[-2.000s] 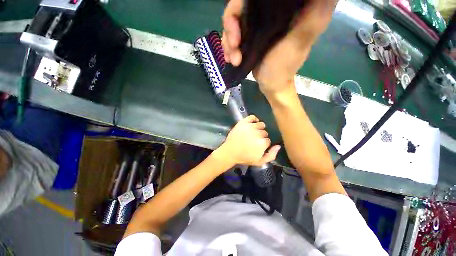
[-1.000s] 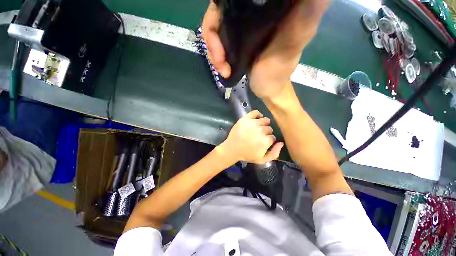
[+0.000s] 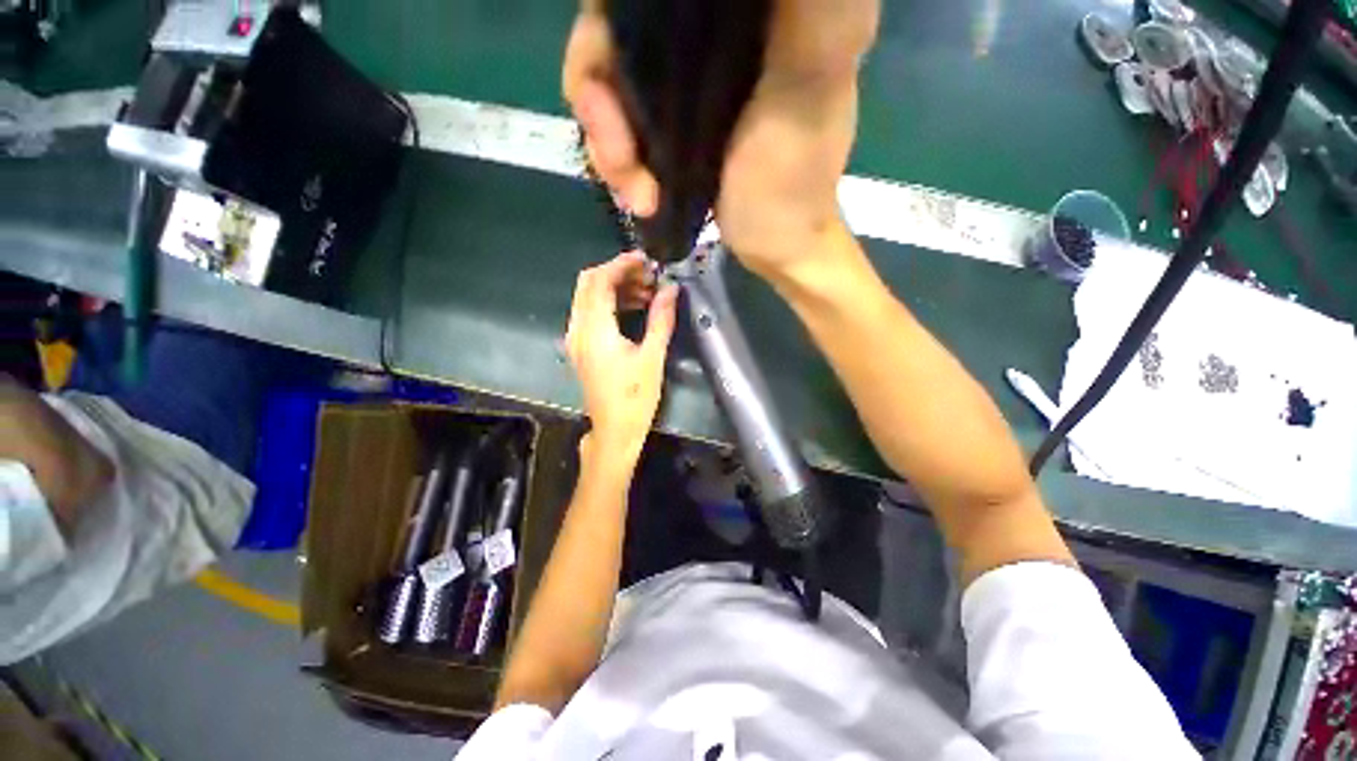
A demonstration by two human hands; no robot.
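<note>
My right hand (image 3: 774, 179) is closed around the black electric screwdriver (image 3: 685, 104), which points down at the neck of the hot-air brush. The brush's grey handle (image 3: 744, 402) lies across the bench edge, its vented end towards me. The bristle barrel is mostly hidden behind the screwdriver and my right hand. My left hand (image 3: 625, 335) is at the neck beside the screwdriver's tip, thumb and fingers close together. Whether the fingers pinch the brush or a small part cannot be seen clearly. The screwdriver's tip is hidden.
A black box with a silver front (image 3: 298, 179) stands left. White paper (image 3: 1213, 387) with screw piles, a clear cup (image 3: 1079, 231) and a white stick (image 3: 1030, 393) are right. A black cable crosses there. A carton of brushes (image 3: 350, 520) is below left. A neighbouring person's sleeve (image 3: 149, 506) shows.
My left hand has let go of the handle and moved up to the brush's neck. My right hand with the screwdriver has shifted slightly left. The view has also shifted.
</note>
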